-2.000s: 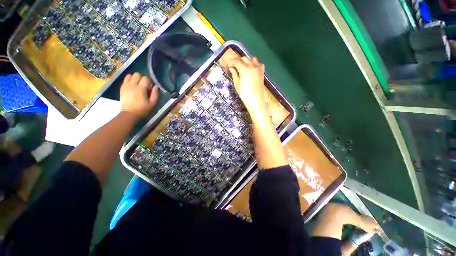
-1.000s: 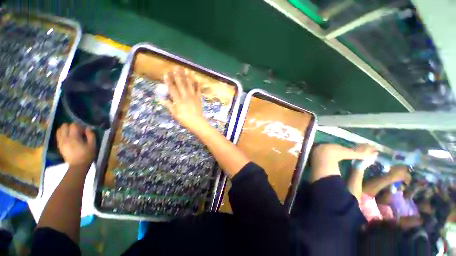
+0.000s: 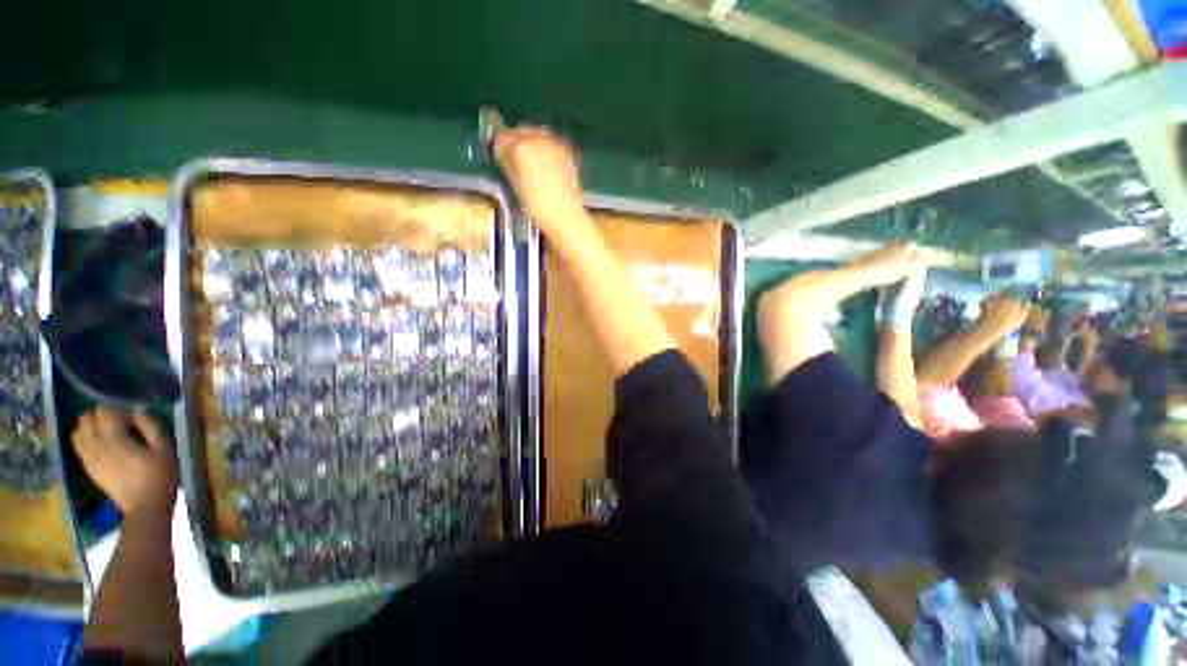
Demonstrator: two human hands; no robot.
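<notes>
My right hand (image 3: pixel 538 163) is stretched out over the green surface beyond the trays, its fingers at a small circuit board (image 3: pixel 490 130). Blur hides whether the fingers hold it. The fuller tray (image 3: pixel 341 176) lies in front of me, packed with rows of grey circuit boards (image 3: pixel 352 377), with a bare brown strip at its far end. The emptier tray (image 3: pixel 631 247) stands to its right, mostly bare brown liner with glare. My left hand (image 3: pixel 126 455) rests curled in the gap left of the fuller tray, near a black bundle (image 3: pixel 115 306); its palm is hidden.
Another filled tray (image 3: pixel 50 390) is at the far left. A white sheet (image 3: pixel 202 605) lies below my left hand. Loose boards (image 3: pixel 696 178) lie on the green surface (image 3: pixel 326 117). A neighbouring worker's arm (image 3: pixel 814 306) reaches in at the right. A white frame bar (image 3: pixel 963 156) crosses the upper right.
My right hand has moved from above the fuller tray's boards out to the green surface. My left hand stays in the gap between trays. The view has turned to the right.
</notes>
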